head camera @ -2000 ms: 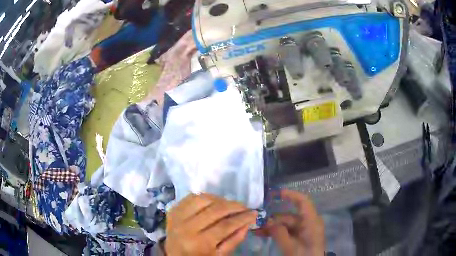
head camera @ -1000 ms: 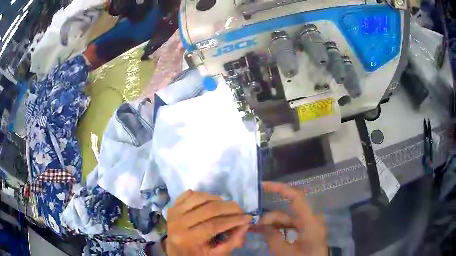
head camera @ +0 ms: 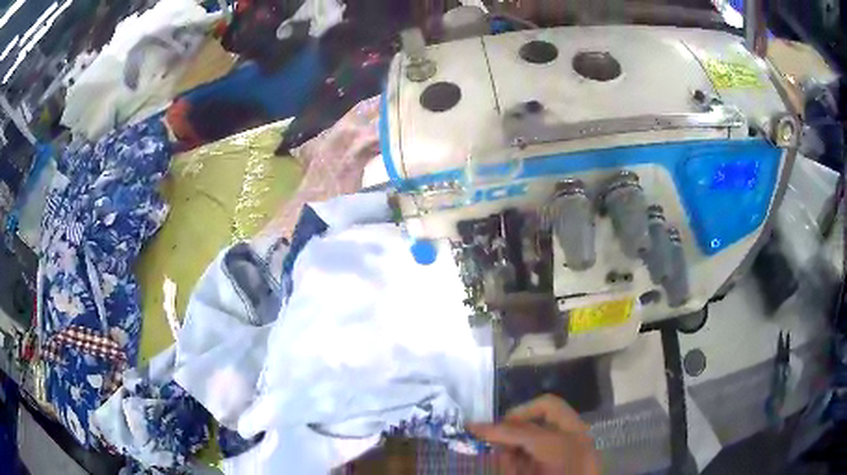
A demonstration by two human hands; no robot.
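Observation:
The garment piece point(head camera: 371, 315), pale side up, lies left of the overlock machine point(head camera: 594, 121), its right edge running along the needle area point(head camera: 483, 269). Its near edge is folded and shows blue floral cloth. My right hand point(head camera: 543, 441) pinches this near edge at its right corner, just below the machine. My left hand point(head camera: 376, 461) is mostly hidden under the fold and cut off by the bottom edge; its fingers cannot be made out.
A blue floral pile point(head camera: 93, 250) lies at the left with a checked strip point(head camera: 88, 343) on it. An olive-green surface point(head camera: 204, 204) and pink-beige cloth point(head camera: 339, 167) lie behind the garment. Dark tweezers point(head camera: 782, 366) are at the right.
The machine sits lower in view and more of its top shows. The garment's near edge has been turned over, showing floral cloth. My left hand has gone lower, mostly under the cloth; my right hand still pinches the corner.

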